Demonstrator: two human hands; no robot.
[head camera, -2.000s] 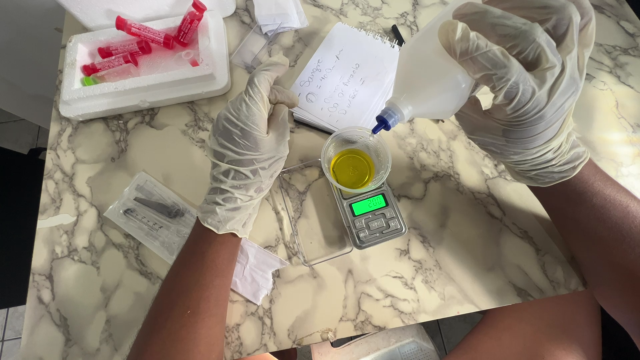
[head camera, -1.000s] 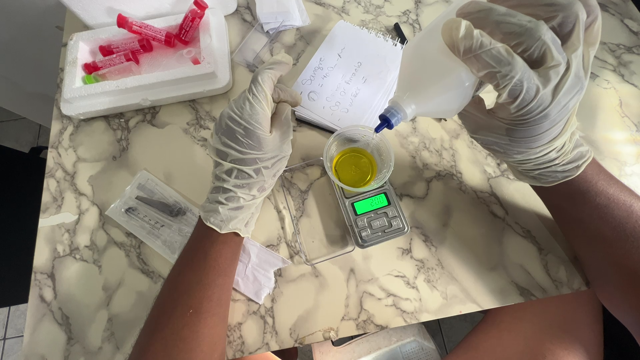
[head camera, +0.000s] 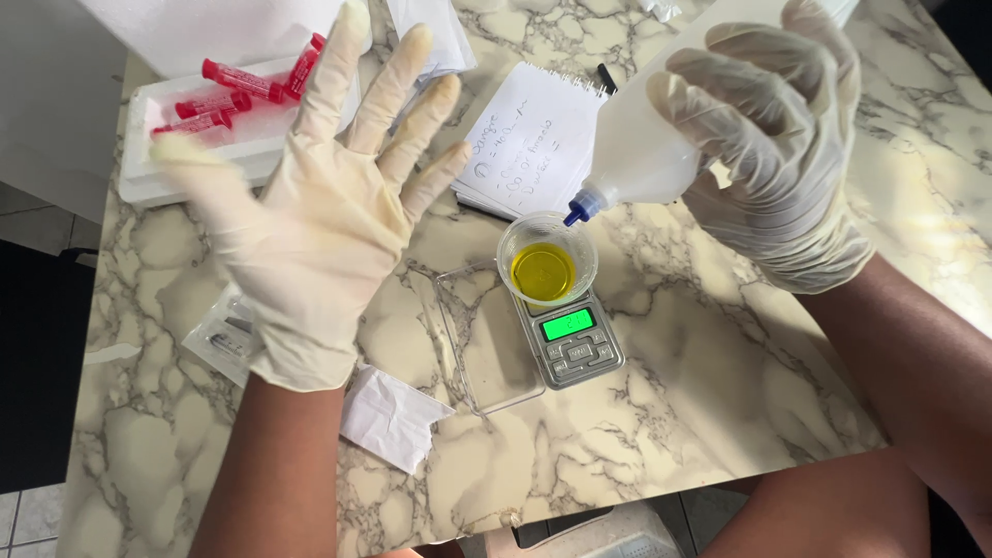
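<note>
My right hand (head camera: 775, 147), in a pale latex glove, holds a translucent plastic squeeze bottle (head camera: 643, 147) tilted down to the left. Its blue nozzle (head camera: 583, 204) is over the rim of a clear plastic cup (head camera: 585, 271) with yellow liquid (head camera: 542, 271) in it. The cup stands on a small digital pocket scale (head camera: 580, 353) whose green display is lit. My left hand (head camera: 325, 209), gloved too, is raised with spread fingers, palm in view, and holds nothing. It partly hides a white foam tray (head camera: 139, 167) with several red capped tubes (head camera: 242, 80).
A spiral notepad (head camera: 527, 132) with handwriting lies behind the cup, a black pen (head camera: 607, 78) by its corner. Left of the scale is a clear plastic cover (head camera: 465, 372). Nearer are torn white paper (head camera: 391, 418) and a clear packet (head camera: 221, 333), partly behind my left hand. The marble-patterned tabletop ends in front.
My left hand has opened from curled fingers to a spread palm and now covers part of the foam tray and the packet. The right hand still holds the bottle tilted at the cup.
</note>
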